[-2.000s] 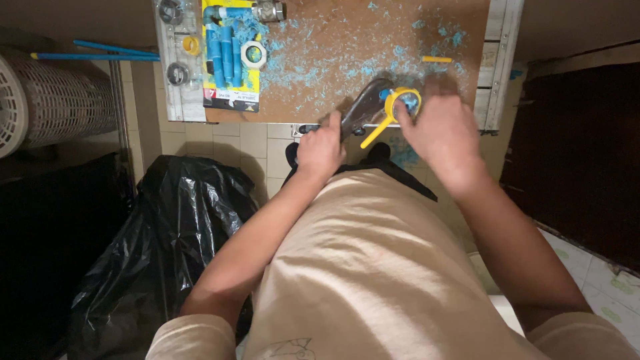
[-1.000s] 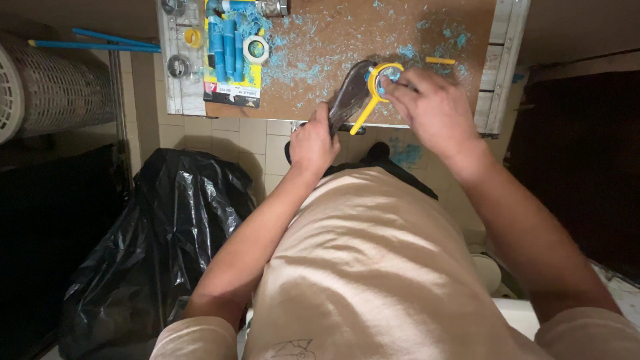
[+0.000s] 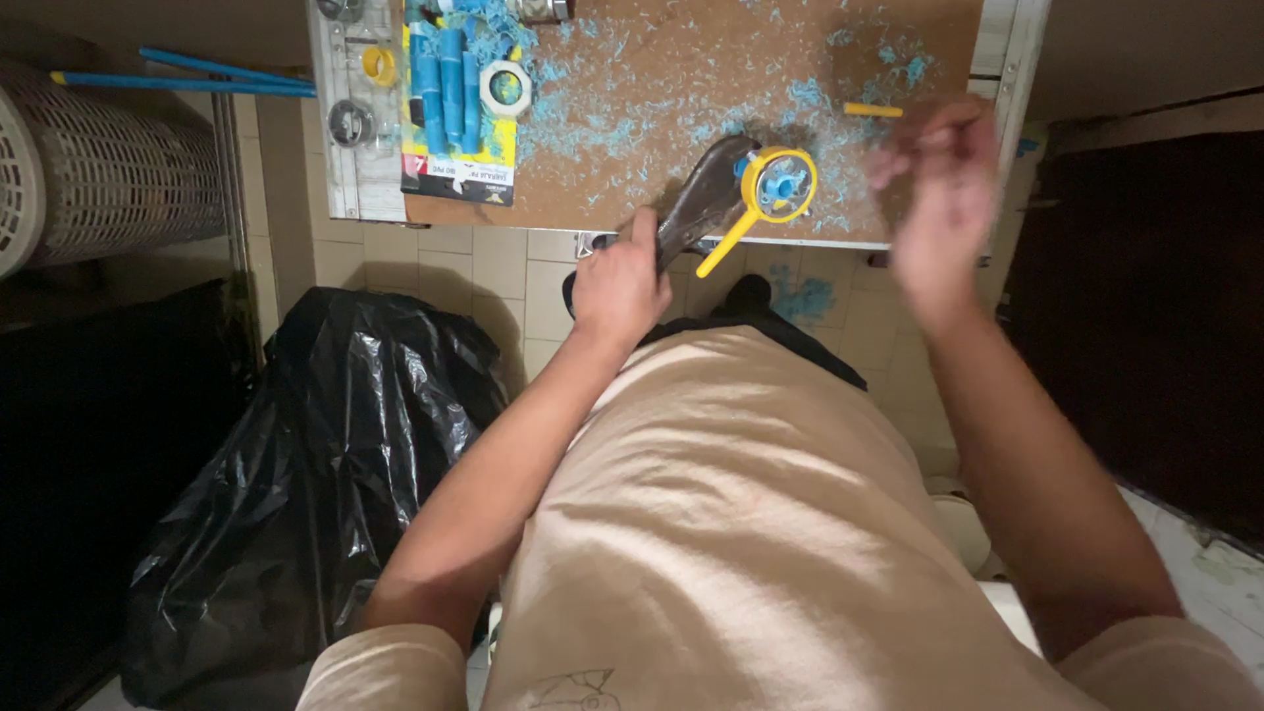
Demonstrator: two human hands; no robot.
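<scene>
My left hand (image 3: 622, 288) grips the handle of a dark tool (image 3: 703, 197), whose kind I cannot tell, at the near edge of the brown board (image 3: 652, 59). At the tool's far end sits a round yellow piece (image 3: 748, 197) with a straight yellow arm and a blue core (image 3: 779, 186) inside. Off to the right, my right hand (image 3: 938, 163) is blurred above the board, away from the tool; nothing is seen in it. A short yellow stick (image 3: 873, 110) lies just left of its fingers. Blue shavings (image 3: 592, 128) are scattered over the board.
Blue tubes (image 3: 451, 89) and a white ring (image 3: 505, 89) lie on a printed card (image 3: 459, 183) at the board's left. Beside them are a yellow ring (image 3: 378, 65) and a clear round piece (image 3: 351, 122). A black plastic bag (image 3: 326, 474) and a perforated basket (image 3: 109, 158) stand at left.
My right hand has left the round yellow piece and moved right. My left hand has kept its hold on the dark tool.
</scene>
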